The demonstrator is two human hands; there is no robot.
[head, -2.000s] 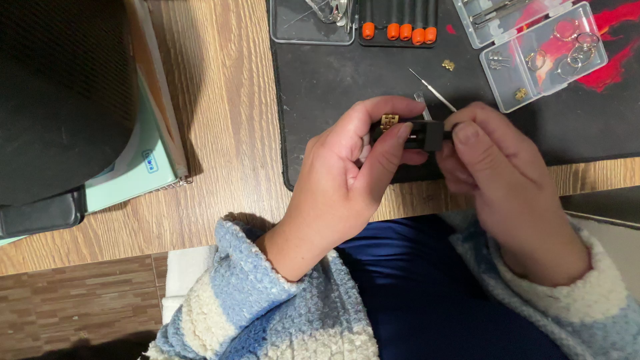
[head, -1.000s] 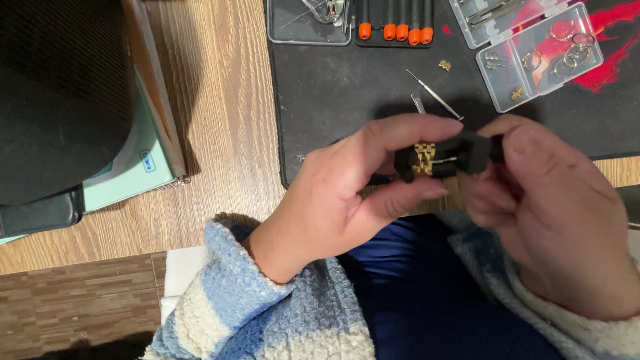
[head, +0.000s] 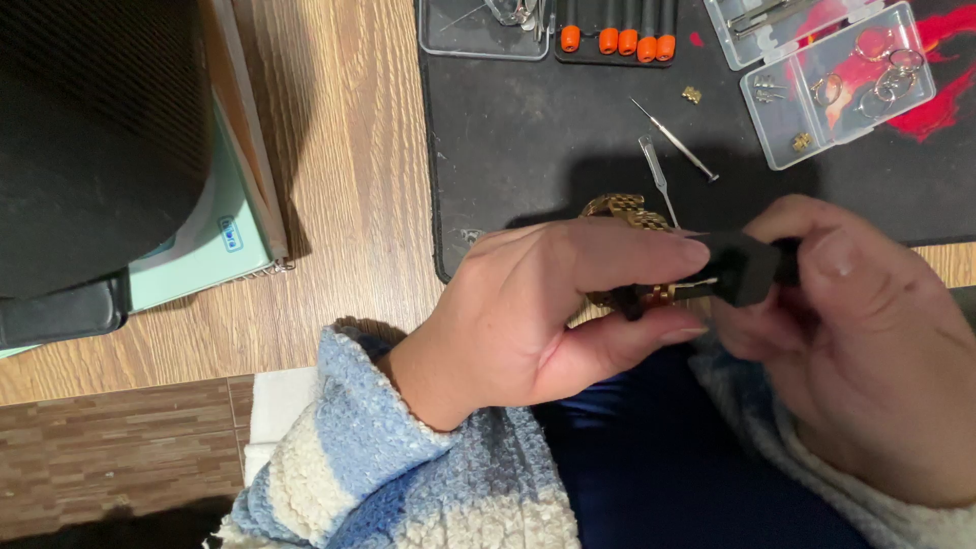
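My left hand (head: 534,305) grips a black watch-link remover (head: 743,267) between thumb and fingers. A gold metal watch bracelet (head: 621,210) sits in the tool, part of it arching above my index finger and part hidden behind the hand. A thin metal pin of the tool points toward the gold links. At the tool's right end, my right hand (head: 862,328) pinches its dark knob, mostly covered by the thumb and fingers. Beyond the hands, a small metal screwdriver (head: 675,139) and a slim metal tool with a flat handle (head: 654,168) lie on the black mat (head: 518,130).
A gold link (head: 691,94) lies on the mat. Behind are an open clear plastic case (head: 770,145) with rings and small parts, a clear tray (head: 484,53), and several orange-tipped black tools (head: 627,40). At left, a green notebook (head: 198,252) lies under a black object.
Both hands have moved to the right with the black tool. More of the gold bracelet shows above my left index finger than a second ago.
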